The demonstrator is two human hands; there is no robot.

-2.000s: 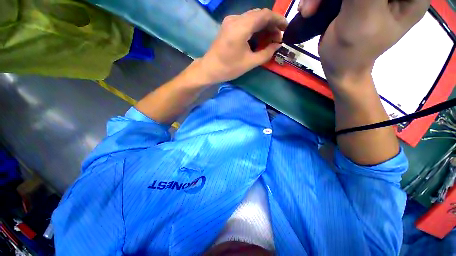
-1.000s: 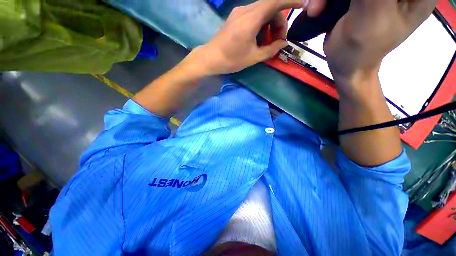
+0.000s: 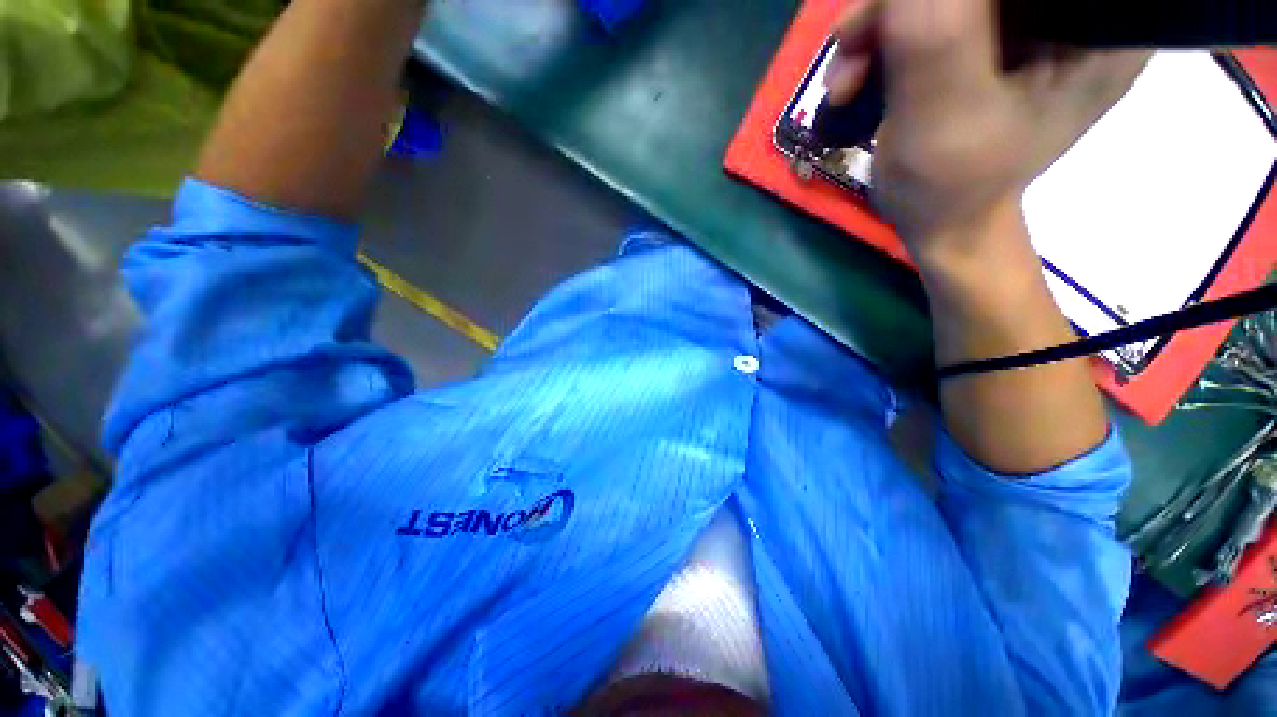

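My right hand (image 3: pixel 945 140) is closed around a black electric screwdriver (image 3: pixel 1134 21), whose body reaches the top edge. Its dark front end points down at the left corner of a white display panel (image 3: pixel 1155 168); the tip itself is hard to make out. The panel lies on a red-orange tray (image 3: pixel 819 206), with small metal parts (image 3: pixel 838 165) along its near edge. My left hand is out of the picture; only its forearm shows at the top left.
A black cord (image 3: pixel 1106 340) crosses my right forearm. Thin cable strands (image 3: pixel 1225 406) lie on the green bench (image 3: pixel 630 133) at the right, near another red-orange piece (image 3: pixel 1225 616). A blue object (image 3: pixel 609 11) is at the top. Olive-green cloth (image 3: pixel 84 126) shows at top left.
My left hand has left the panel corner and moved up and left out of the picture. My right hand stays over the panel with the screwdriver, whose black body now shows along the top.
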